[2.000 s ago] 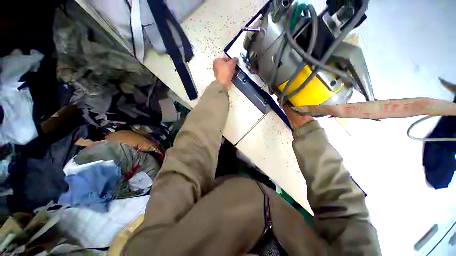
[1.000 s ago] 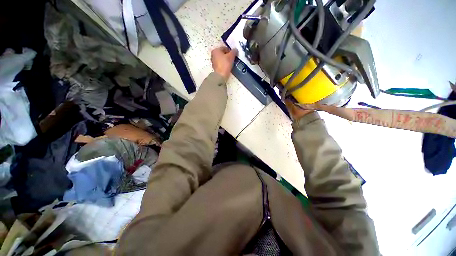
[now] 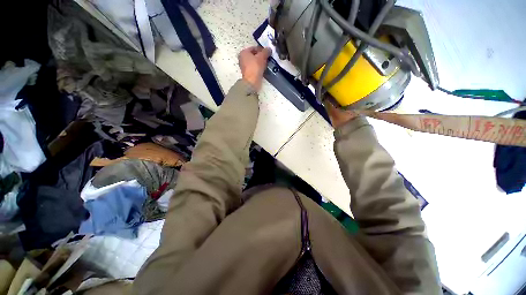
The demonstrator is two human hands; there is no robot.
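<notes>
The cloth cutting machine (image 3: 352, 75), a grey motor housing with a yellow band, stands upright at the top centre. Its grey base plate (image 3: 285, 86) shows along the left edge of the dark fabric lay (image 3: 260, 36) under white paper. My left hand (image 3: 254, 64) is at the plate's far end, fingers curled and close together against the lay's edge; whether they pinch fabric cannot be told. My right hand (image 3: 341, 114) is just below the motor housing, its fingers hidden by it. Grey cables loop over the motor.
A tan printed strap (image 3: 455, 125) crosses at the right, with a green piece (image 3: 478, 93) above it and dark cloth (image 3: 510, 167) below. A short grey bar (image 3: 495, 246) lies lower right. Dark strips (image 3: 193, 49) hang over the table edge at upper left. Scrap heaps (image 3: 115, 196) fill the left.
The machine, table and both hands sit higher in the view. The strap has shifted, and the green piece now shows at the right. Both hands keep about the same places beside the machine.
</notes>
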